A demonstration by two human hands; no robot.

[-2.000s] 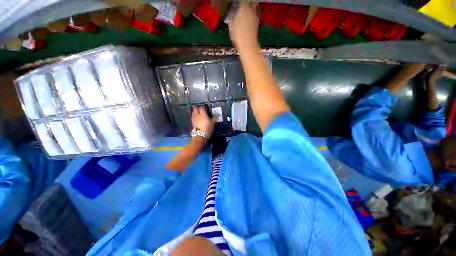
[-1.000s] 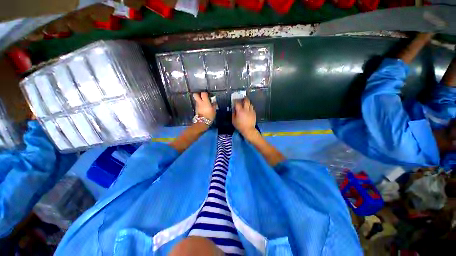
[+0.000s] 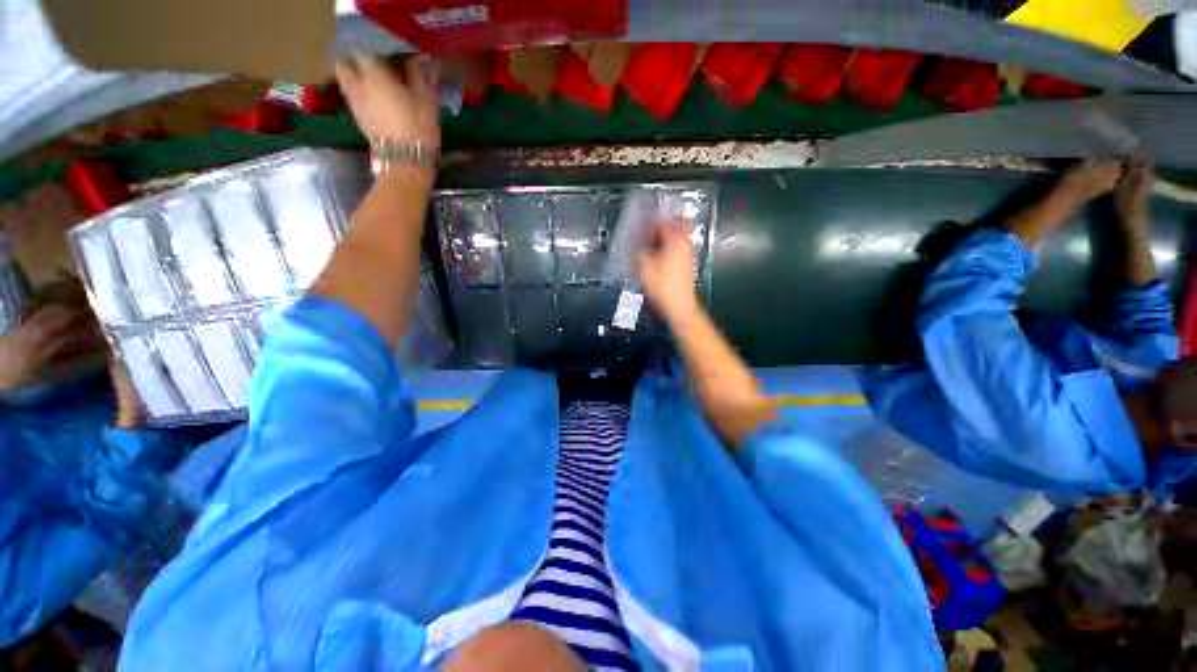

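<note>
A clear blister tray (image 3: 525, 282) lies on the dark green ledge in front of me; most pockets look dark and empty. My right hand (image 3: 670, 260) is over its right part, with a blurred silvery wrapped item (image 3: 631, 236) at its fingertips. A small white label-like piece (image 3: 629, 310) shows just below, in the near row. My left hand (image 3: 398, 112), with a bracelet on the wrist, reaches over the belt at the row of red cartons (image 3: 656, 79). A small whitish piece shows beside its fingers; whether it is held is unclear.
A tray stack (image 3: 197, 263) with white-filled pockets stands at left, partly behind my left arm. A large red box (image 3: 499, 20) and brown cardboard (image 3: 197, 37) overhang the belt. People in blue smocks work at both sides. A blue and red stool-like object (image 3: 948, 565) is at lower right.
My left hand has left the tray and moved up and left to the cartons. My right hand has moved from the near row up and right over the tray. The view has shifted.
</note>
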